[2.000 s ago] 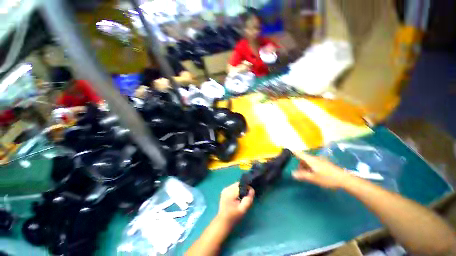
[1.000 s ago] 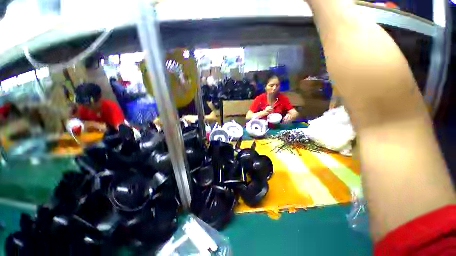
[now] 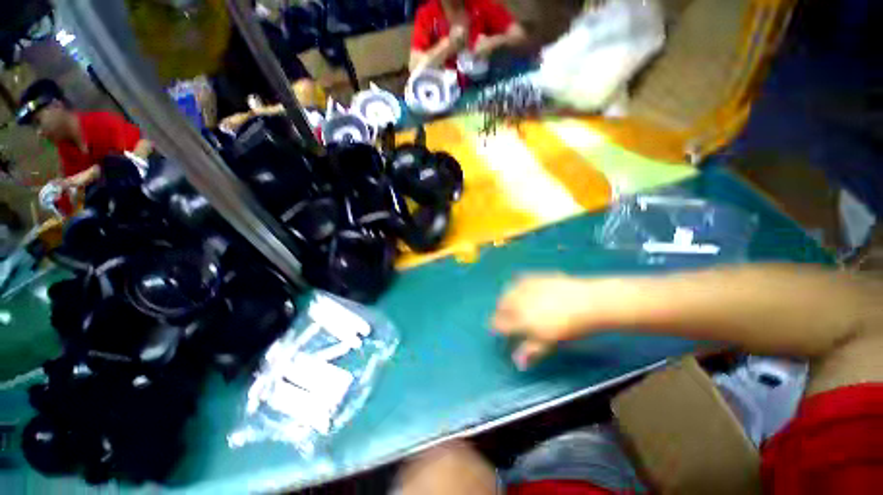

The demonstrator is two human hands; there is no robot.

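Observation:
My right hand (image 3: 540,311) is over the green bench near its front edge, blurred, with its fingers curled down. Something dark shows under the fingers, but I cannot tell what it is or whether it is held. My left hand (image 3: 447,472) is low at the bottom edge, below the bench edge, blurred and partly cut off. A clear bag of white pieces (image 3: 308,372) lies on the bench left of my right hand. A pile of glossy black housings (image 3: 174,285) covers the left side.
A grey metal bar (image 3: 198,160) slants across the pile. Yellow-taped cardboard (image 3: 513,179) lies beyond, with white housings (image 3: 433,90) and a white bulk bag (image 3: 605,53) behind it. A clear bag (image 3: 678,227) lies at right. An open carton (image 3: 685,416) stands below the bench edge. Two people in red sit opposite.
My right arm has come down from its raised position to the bench. My left hand has come into view at the bottom. The black part between my hands two seconds ago is no longer clearly visible.

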